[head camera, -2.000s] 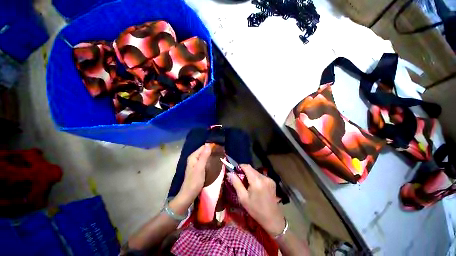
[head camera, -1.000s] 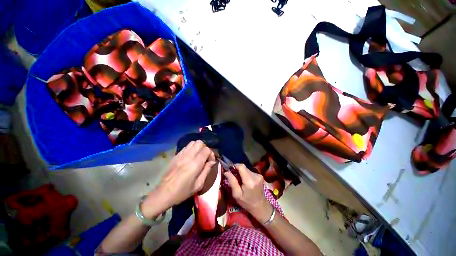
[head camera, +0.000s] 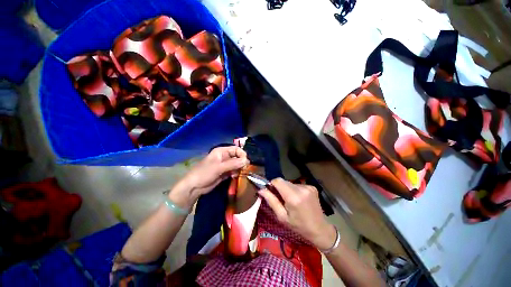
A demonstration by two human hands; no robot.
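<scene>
A printed fabric bag [head camera: 241, 218] in orange, pink and brown lies on the lap, over the checked apron [head camera: 238, 273]. My left hand [head camera: 215, 168] pinches the bag's upper end, beside a black strap [head camera: 255, 151]. My right hand [head camera: 297, 206] holds small silvery snips [head camera: 258, 180], their blades pointing left at the bag's upper part, just below the left fingertips. Whether the blades touch a thread is too small to tell.
A blue bin [head camera: 61, 120] holding printed bags stands at the upper left. A white table [head camera: 297, 73] on the right bears printed bags [head camera: 384, 140] with black straps and small black hardware [head camera: 343, 10]. A red stool-like object [head camera: 42, 210] and blue material [head camera: 67, 255] lie at the lower left.
The view has shifted. My left hand has moved to the bag's top end and shows more of the bag below it. The snips remain in my right hand at the bag.
</scene>
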